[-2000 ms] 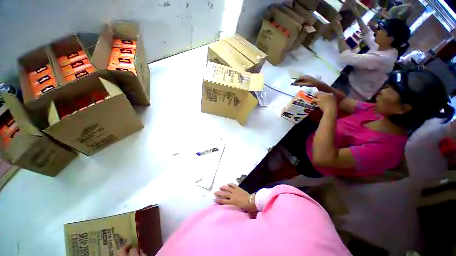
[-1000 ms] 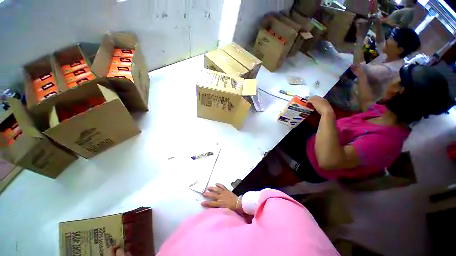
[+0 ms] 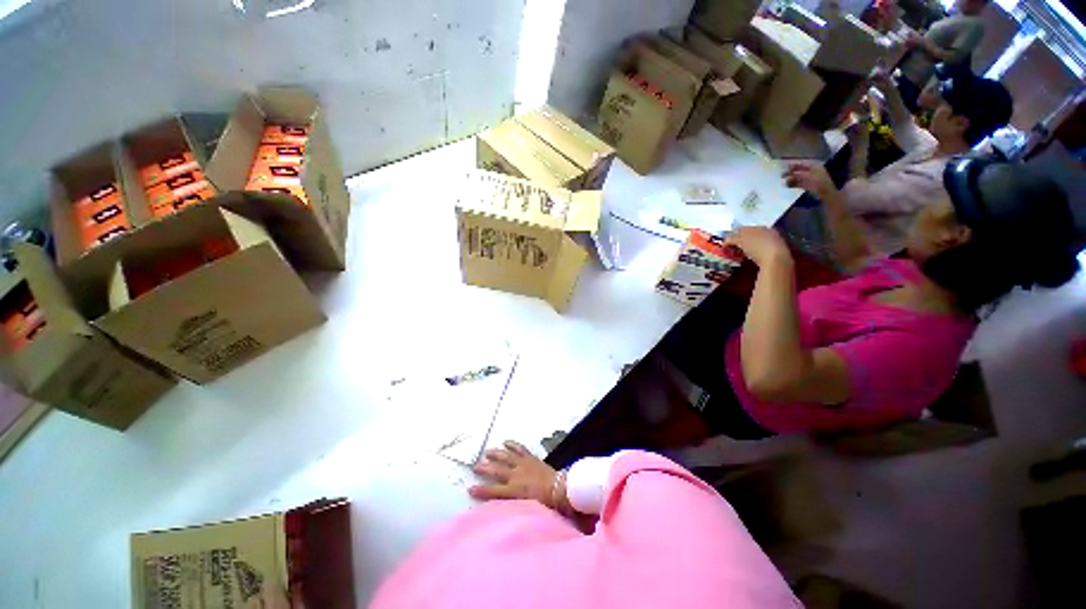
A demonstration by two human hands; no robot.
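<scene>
A brown shipping carton [image 3: 208, 569] with black print lies at the bottom left, cut off by the picture's edge, its reddish-brown flap or side facing right. My left hand is not visible now. My right hand [image 3: 518, 476] rests palm down near the table's front edge, fingers spread and empty, at the lower corner of a flat white sheet stack [image 3: 482, 410]. A thin dark pen or cutter [image 3: 473, 376] lies on the sheets.
Open cartons [image 3: 197, 327] of orange-topped boxes stand at the left. More brown cartons [image 3: 512, 244] stand mid-table and behind. At the right, a person in a pink shirt [image 3: 852, 345] holds a retail box [image 3: 700, 268] at the table edge [image 3: 619, 399]; other people are beyond.
The view has shifted slightly. My left hand, earlier on the bottom-left carton, has dropped out of the picture. My right hand stays on the table by the sheets, slightly further left in view.
</scene>
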